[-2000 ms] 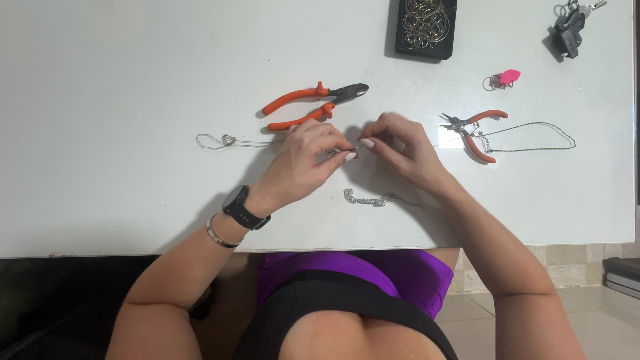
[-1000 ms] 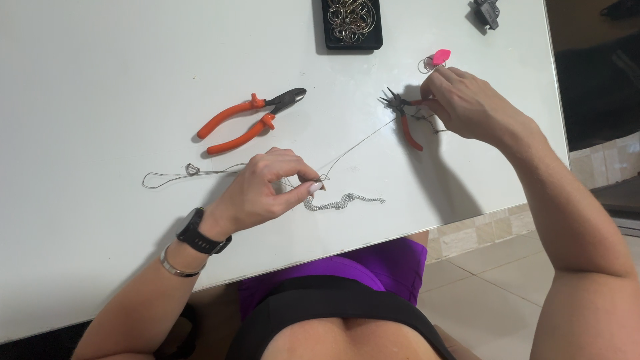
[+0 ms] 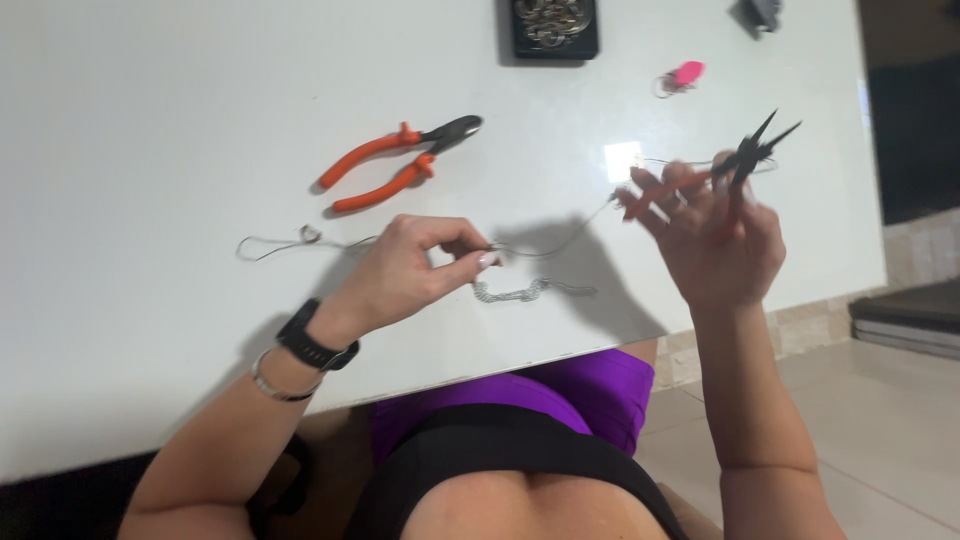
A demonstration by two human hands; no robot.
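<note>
My left hand pinches a thin metal chain between thumb and forefinger. One part of the chain curves from those fingertips up toward my right hand. Raised over the table's right side, my right hand holds orange-handled round-nose pliers, their tips apart and pointing up and right. Left of my left hand lies a wire-like loop with a small ring-shaped piece. A bunched silver chain rests just below my left fingertips. Orange-handled cutting pliers lie above my left hand.
A black tray of metal rings stands at the top. Right of it are a pink tag with rings and a dark grey object. The white table's near edge runs in front of my body.
My right hand has picked up the round-nose pliers, which lay on the table in the earlier frames. My left hand keeps its pinch. The view has shifted and tilted.
</note>
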